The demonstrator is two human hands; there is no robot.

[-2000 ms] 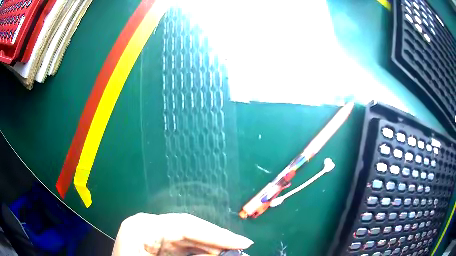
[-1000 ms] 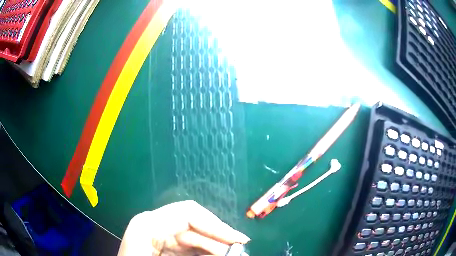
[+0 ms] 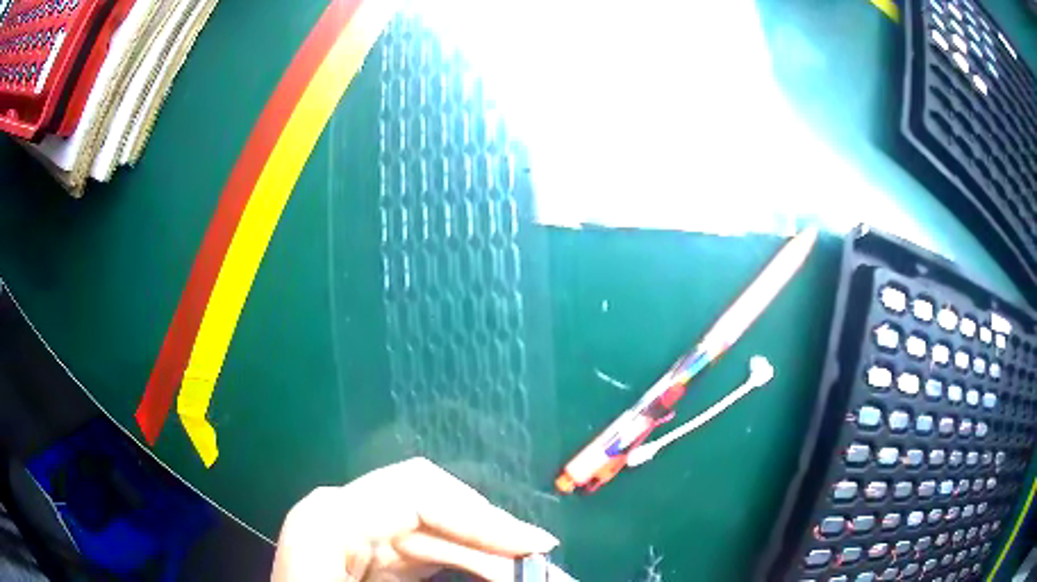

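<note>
My left hand (image 3: 398,529) is at the bottom edge, partly cut off. Its thumb and finger pinch a small silver-grey component (image 3: 530,567), whose lower part is out of the picture. My right hand is not in view. A transparent die-cut sheet (image 3: 455,262) with rows of small oblong outlines lies on the green mat beyond my left hand. The nearer black tray (image 3: 839,330) at the right holds rows of small silver parts, several with reddish wires.
An orange-red pen (image 3: 671,392) and a white cotton swab (image 3: 707,417) lie between sheet and tray. A glaring white sheet (image 3: 648,114) is beyond. Red and yellow tape (image 3: 245,244), stacked papers (image 3: 137,97) and a red tray (image 3: 71,97) are left. Another black tray (image 3: 967,142) is far right.
My left hand has come slightly further into view than two seconds ago. The held component has gone from looking dark to silver-grey and now looks more upright.
</note>
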